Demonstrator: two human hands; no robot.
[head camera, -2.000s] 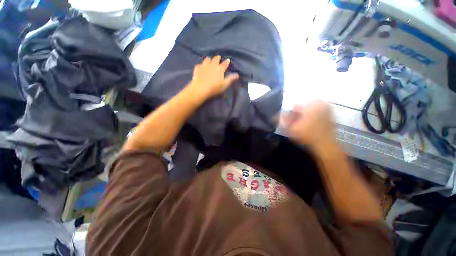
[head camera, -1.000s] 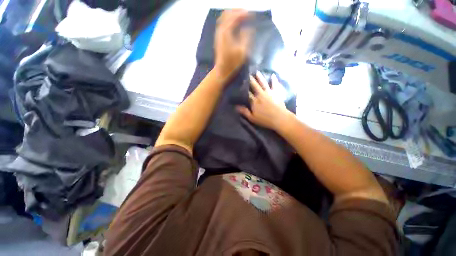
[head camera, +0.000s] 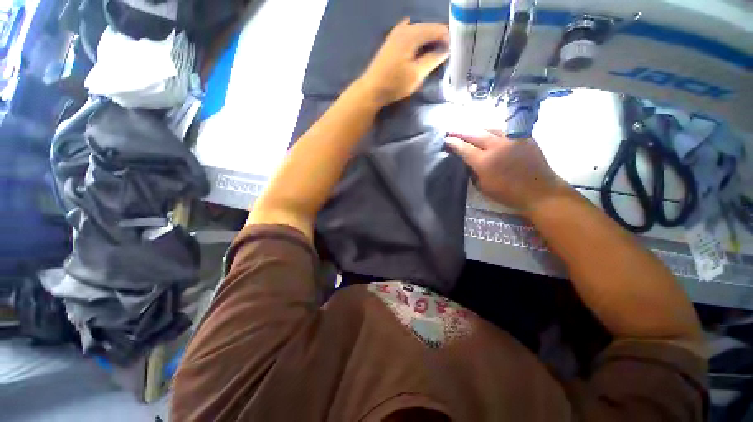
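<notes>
A dark grey garment piece (head camera: 396, 198) lies over the white machine table left of the needle and hangs over its front edge. My left hand (head camera: 406, 62) is on its far part, with thumb and fingers bent towards the sewing machine head (head camera: 578, 49); some fingertips are hidden behind the head. My right hand (head camera: 508, 169) is at the cloth's right edge, just in front of the presser foot area (head camera: 520, 111), fingertips together on the cloth. Bright light washes out the needle and the cloth edge there.
Black scissors (head camera: 648, 177) lie right of the needle, with pale blue-grey scraps (head camera: 718, 161) and a white tag (head camera: 707, 251) beside them. A crumpled dark grey pile (head camera: 136, 198) is at the left, with a white bundle (head camera: 136, 70) above it. A ruler strip (head camera: 504, 231) runs along the table's front edge.
The cloth has been laid out and shifted towards the needle. My left hand has moved right to the machine head, and my right hand has moved right to the cloth's edge. The view has moved closer.
</notes>
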